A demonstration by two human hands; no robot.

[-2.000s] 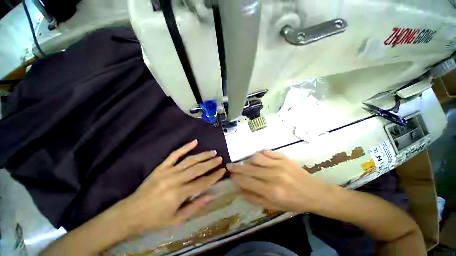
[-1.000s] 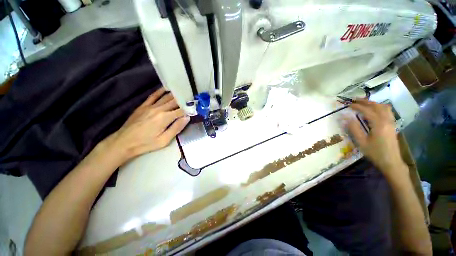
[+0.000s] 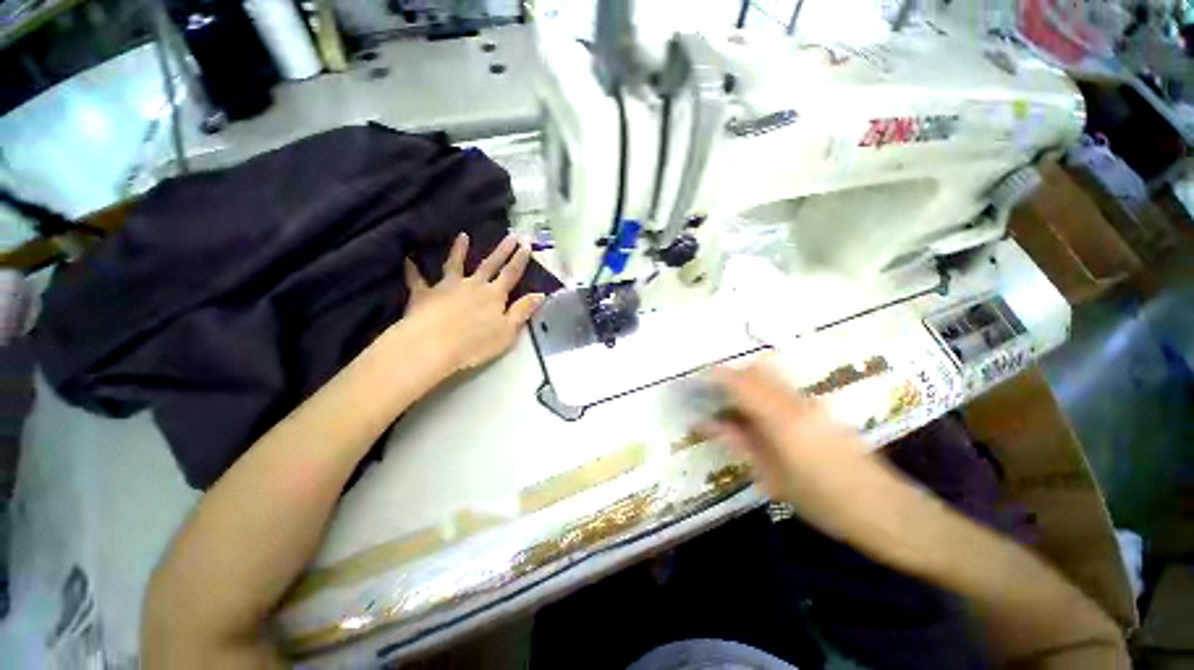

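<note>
The dark plum-black garment (image 3: pixel 282 249) lies bunched on the left of the table, its right edge close to the presser foot (image 3: pixel 610 312). My left hand (image 3: pixel 469 314) lies flat on the garment's right part, fingers spread. My right hand (image 3: pixel 775 425) is blurred over the table front, right of the foot. It holds a small blurred grey and dark thing (image 3: pixel 707 401) at its fingertips, which looks like the thread snips. Its exact shape cannot be told.
The cream sewing machine head (image 3: pixel 904 164) stands behind the needle plate, with a blue fitting (image 3: pixel 622 246) by the needle. A parts tray (image 3: pixel 976 330) is set in the table's right end. Thread cones (image 3: pixel 282 37) stand at back left. A cardboard box (image 3: pixel 1048 452) is below right.
My right hand has come back left from the snips' place beside the tray, now with a small thing in it. My left hand still rests on the garment, fingers wider apart. The view has shifted.
</note>
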